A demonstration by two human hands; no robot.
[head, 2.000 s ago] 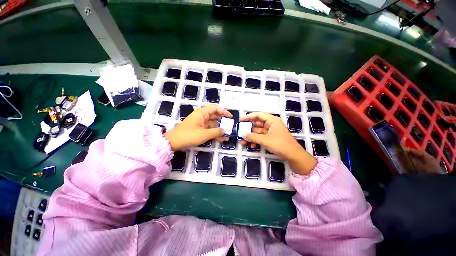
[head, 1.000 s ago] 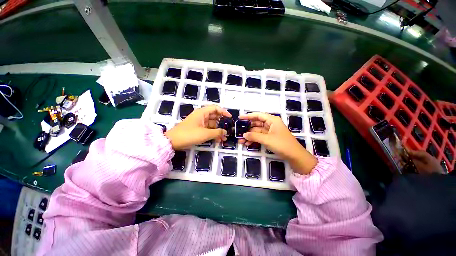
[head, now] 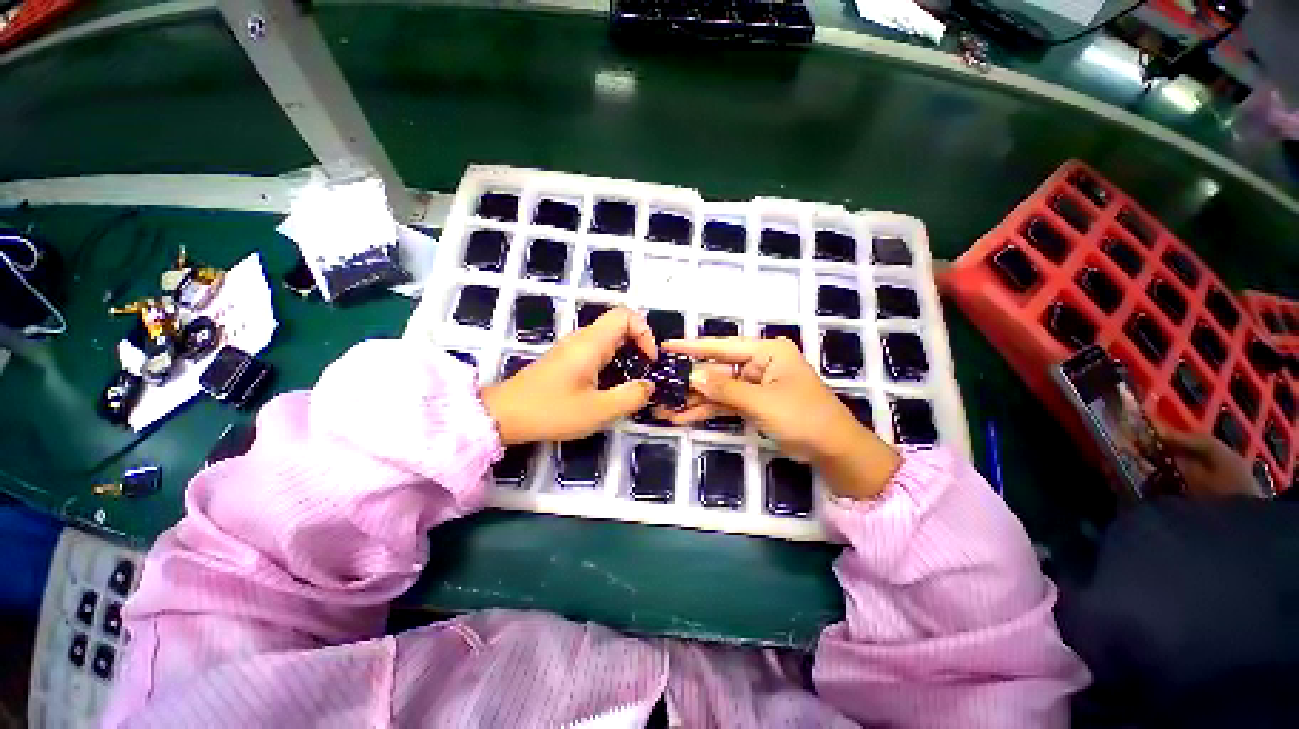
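Observation:
A white component tray [head: 627, 509] lies in front of me with glossy black square watch units in most pockets; a few pockets in its upper middle hold none. My left hand [head: 570, 382] is shut on a dark watch unit [head: 627, 366] above the tray's middle. My right hand [head: 762, 392] is shut on another dark watch unit [head: 671, 380]. The two units are close together between my fingertips. Fingers partly hide both, and I cannot tell whether they touch.
A red component tray [head: 973, 271] is at right, with another person's hand [head: 1211, 463] holding a smartphone [head: 1100, 403]. A parts pile [head: 161, 331] on white paper and a plastic bag [head: 342, 235] are at left, near a metal post [head: 306, 93]. A black tray [head: 712, 19] is at the far side.
The white faces seen two seconds ago now look dark. The units have turned and come closer together, and my fingertips have closed in around them. The neighbour's phone has shifted slightly.

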